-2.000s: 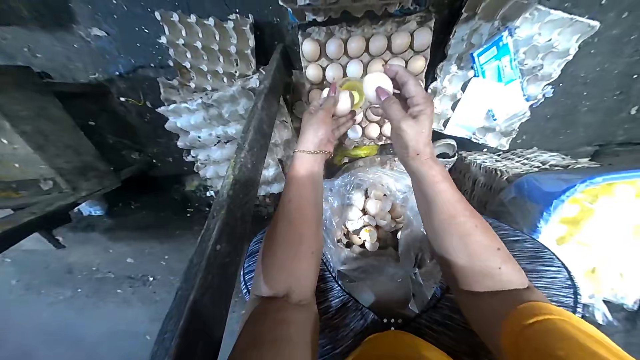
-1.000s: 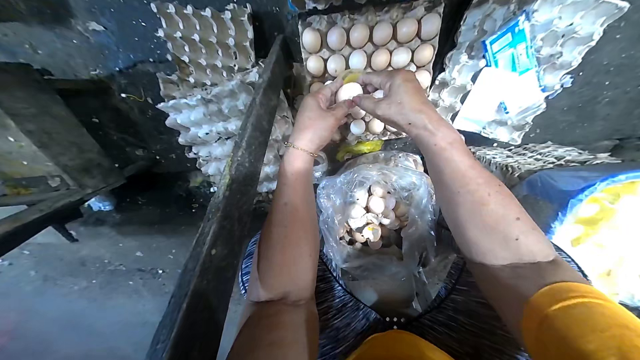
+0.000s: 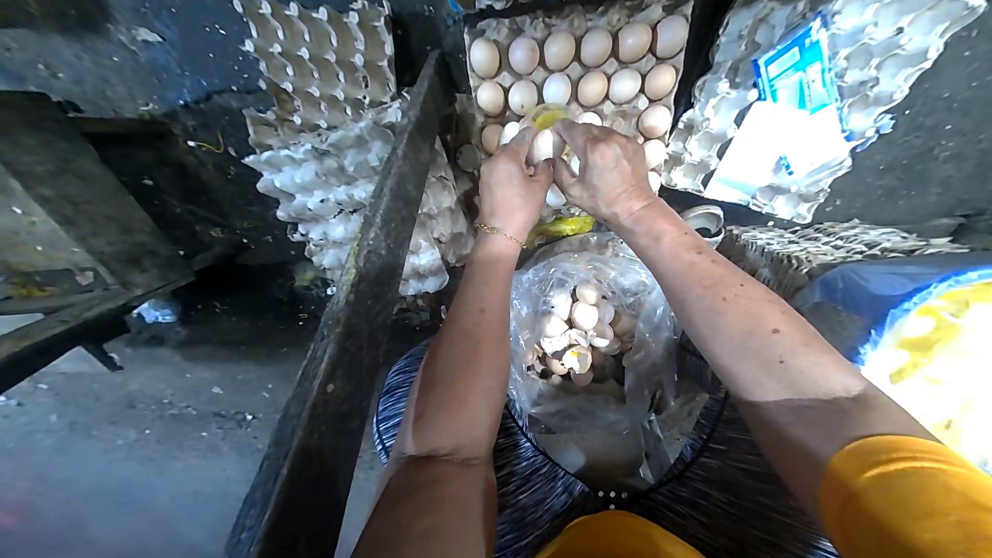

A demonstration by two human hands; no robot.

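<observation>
My left hand [image 3: 513, 182] and my right hand [image 3: 608, 170] meet over a cardboard egg tray [image 3: 496, 31], their fingertips around a white egg [image 3: 545, 146]. Whether its shell is whole is hidden by the fingers. Just beyond it lies a clear container or bag with yellow content [image 3: 549, 118], partly covered. Rows of white and tan eggs [image 3: 558, 52] fill the visible part of the tray. Below my hands a clear plastic bag [image 3: 647, 310] holds broken eggshells [image 3: 584, 316], between my knees. A yellow-green item [image 3: 570, 225] lies at the tray's near edge.
A dark beam [image 3: 341, 341] runs close along my left arm. Stacked egg trays [image 3: 325, 170] stand beyond it. On the right are more trays [image 3: 899, 54] with a blue and white packet [image 3: 798, 70], and a blue-rimmed container [image 3: 891, 325] with yellow content. A white cup [image 3: 705, 218] stands beside my right forearm.
Two seconds ago my hands were apart, with a white shell or egg piece at each and yellow content between them. Now they are together around one white egg.
</observation>
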